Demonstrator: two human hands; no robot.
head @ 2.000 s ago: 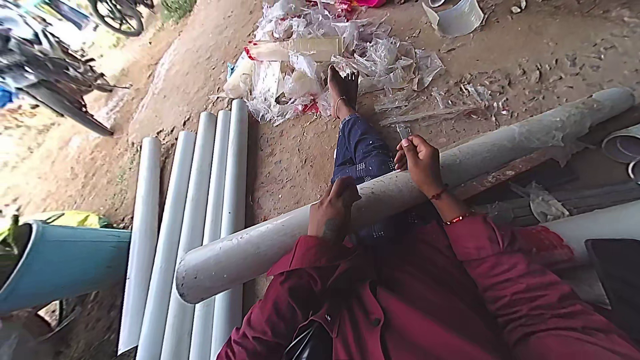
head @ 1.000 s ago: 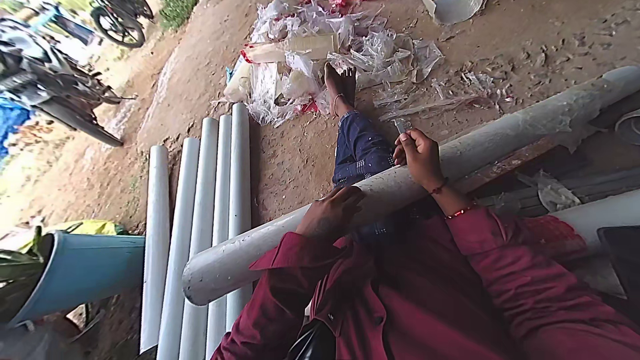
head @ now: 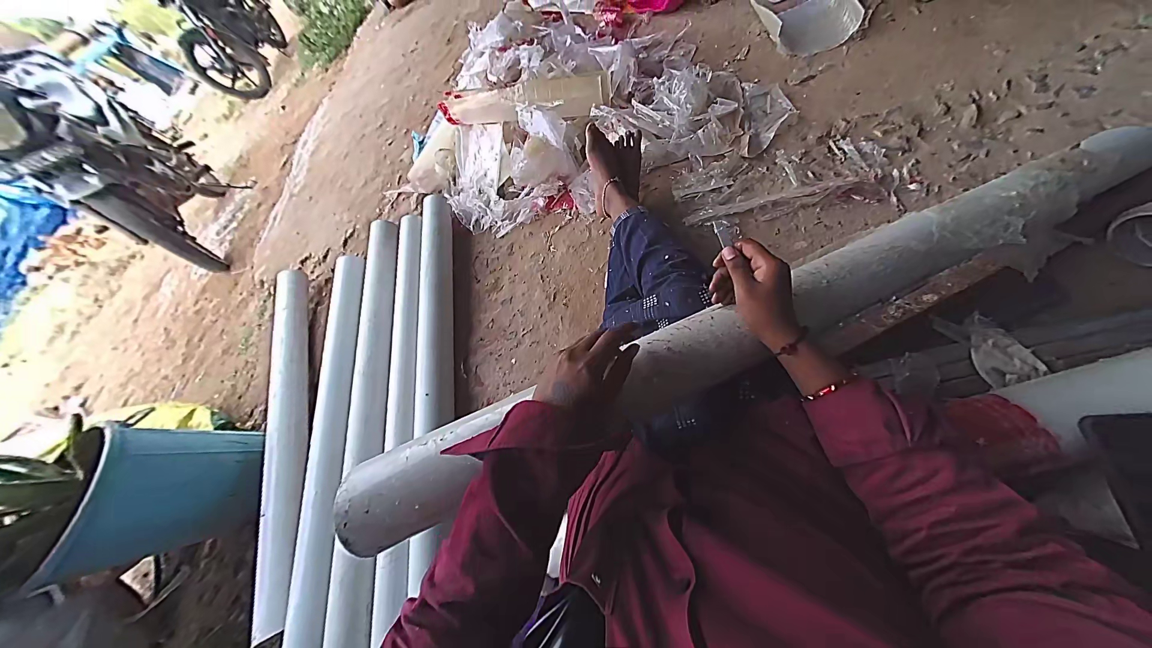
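A long grey-white pipe [head: 684, 355] lies slantwise across my lap, its near end at the lower left and its far end at the upper right. My left hand [head: 589, 369] rests on top of the pipe, fingers bent over it; its palm is hidden. Farther along, my right hand [head: 754, 286] pinches a small flat translucent piece [head: 724, 233], perhaps a blade or scrap, between thumb and fingers, just above the pipe's far edge. Thin film clings to the pipe near its far end. My bare foot [head: 615, 166] is on the dirt beyond.
Several pale pipes [head: 436, 315] lie side by side on the ground at left, beside a blue tub [head: 171, 490]. Crumpled clear plastic wrap [head: 549, 135] is heaped ahead. Motorcycles [head: 108, 171] stand at upper left. A white curved piece [head: 814, 22] lies at upper right.
The pipe stays across my lap, with my left hand on it and my right hand still pinching the small piece. The view has shifted slightly.
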